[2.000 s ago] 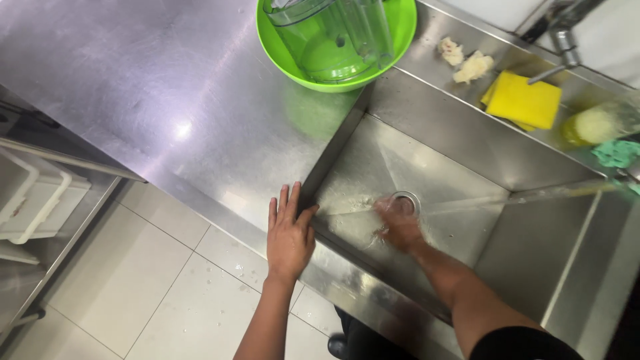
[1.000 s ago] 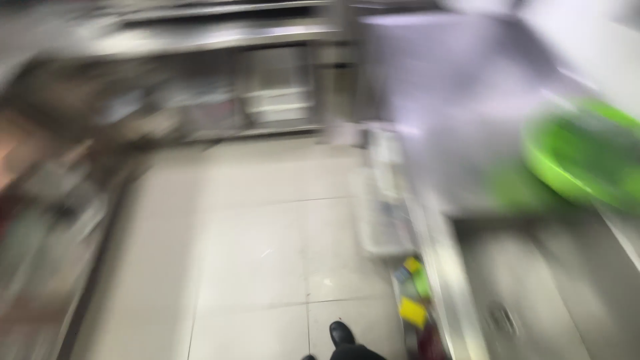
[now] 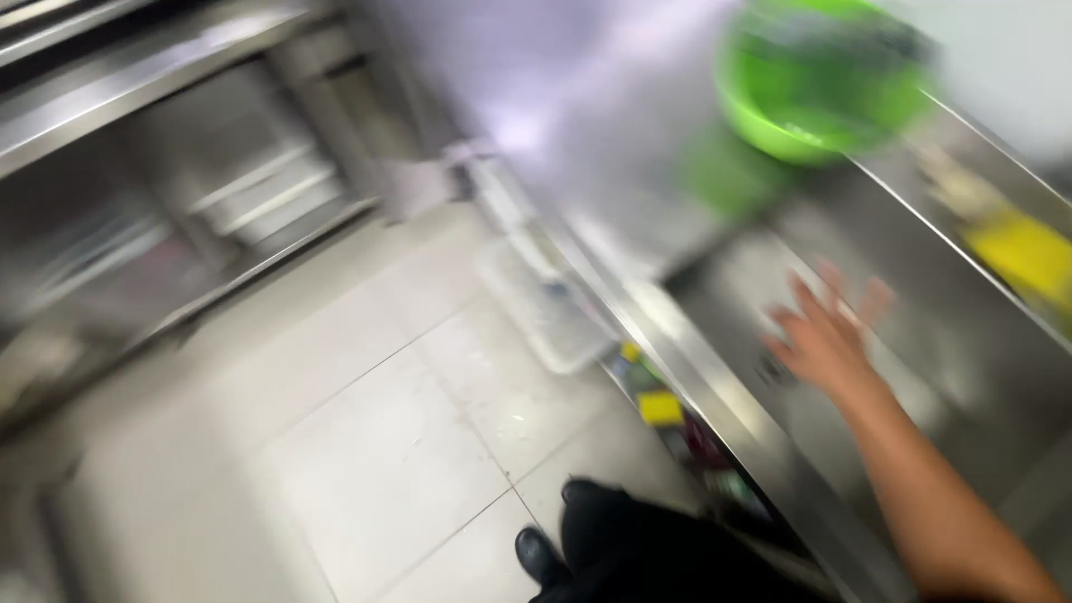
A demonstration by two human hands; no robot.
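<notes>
My right hand (image 3: 825,335) is over the stainless steel sink (image 3: 909,276) with its fingers spread and nothing held. Part of the drain (image 3: 772,368) shows just beside it. A green plastic bowl (image 3: 758,126) with a clear container inside stands at the sink's far corner on the steel counter (image 3: 620,167). Along the sink's back ledge lies a yellow sponge or cloth (image 3: 1026,255), next to pale scraps (image 3: 955,180). My left hand is out of view. Motion blurs much of the picture.
Below the counter edge, a clear plastic bin (image 3: 548,322) and yellow-marked items (image 3: 660,409) stand near the tiled floor (image 3: 377,452). A steel shelf unit (image 3: 276,243) with white containers is at the left. My black shoe (image 3: 536,553) is on the floor.
The view has swung widely. Two seconds ago both hands were at the sink with water running; now only my right hand shows, its fingers spread. It was out of view one second ago.
</notes>
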